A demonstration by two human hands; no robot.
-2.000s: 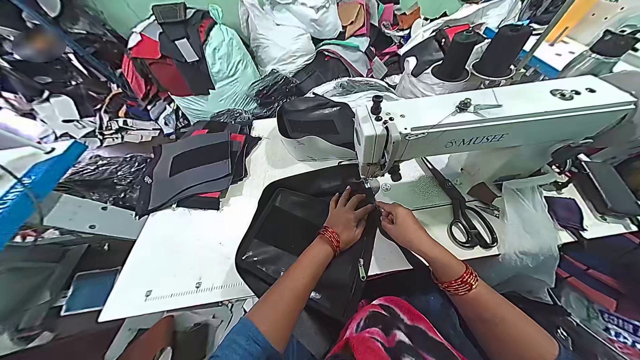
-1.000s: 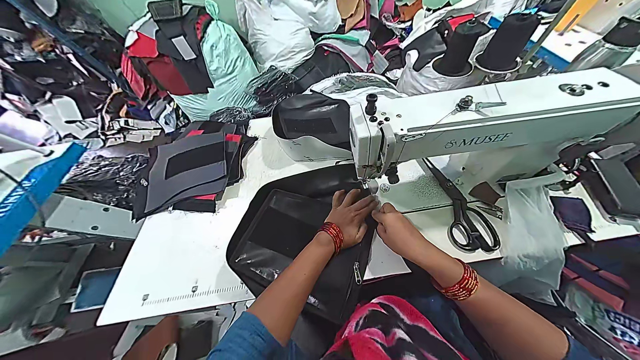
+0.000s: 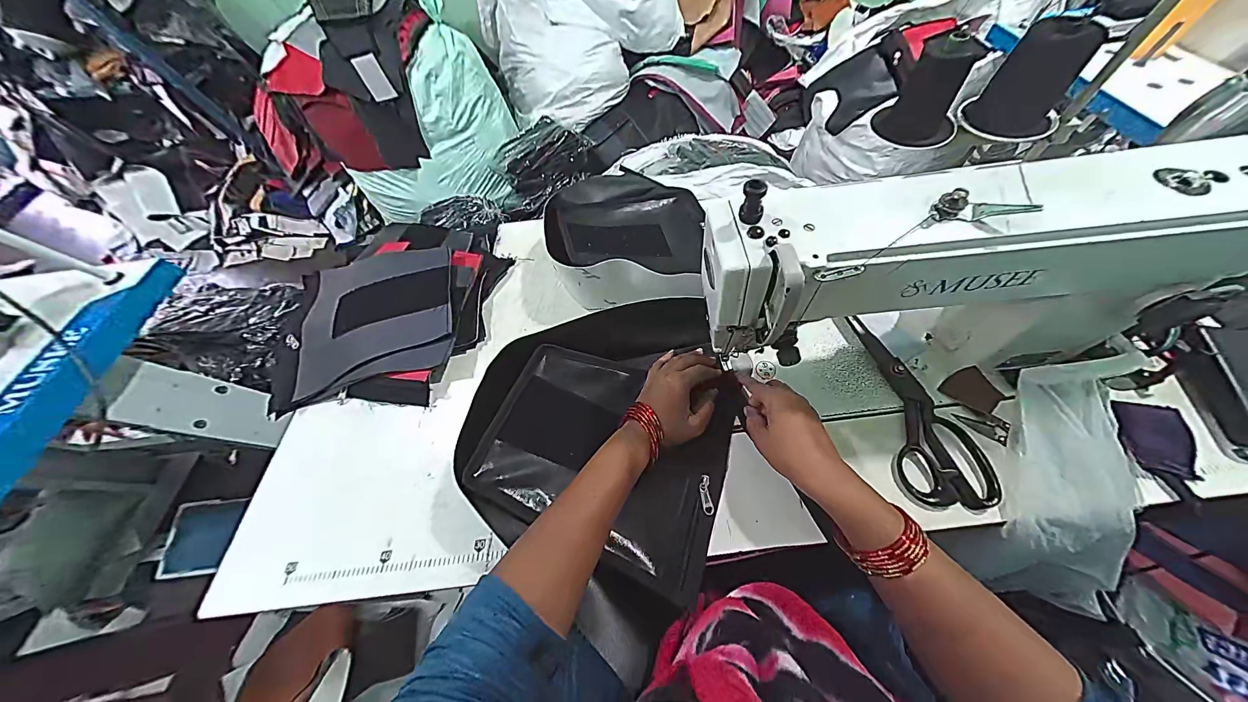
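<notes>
A black fabric panel (image 3: pixel 546 419) with a clear plastic window and a zipper pull (image 3: pixel 707 494) lies on the white sewing table, its top right edge at the needle area of a white Musee sewing machine (image 3: pixel 936 244). Flat on the panel, just left of the presser foot, rests my left hand (image 3: pixel 680 395), fingers bent. My right hand (image 3: pixel 785 429) pinches the panel's edge right of the needle, fingertips close to the presser foot (image 3: pixel 726 359). What lies beneath the fingers is hidden. Red bangles circle both wrists.
Black-handled scissors (image 3: pixel 941 458) and small thread snips (image 3: pixel 983 423) lie right of my right hand. Stacked grey and black pieces (image 3: pixel 380 312) sit at the left. Another black piece (image 3: pixel 624 229) is behind the machine head, thread cones (image 3: pixel 931 88) stand at the back, and a plastic bag (image 3: pixel 1068 478) hangs over the right edge.
</notes>
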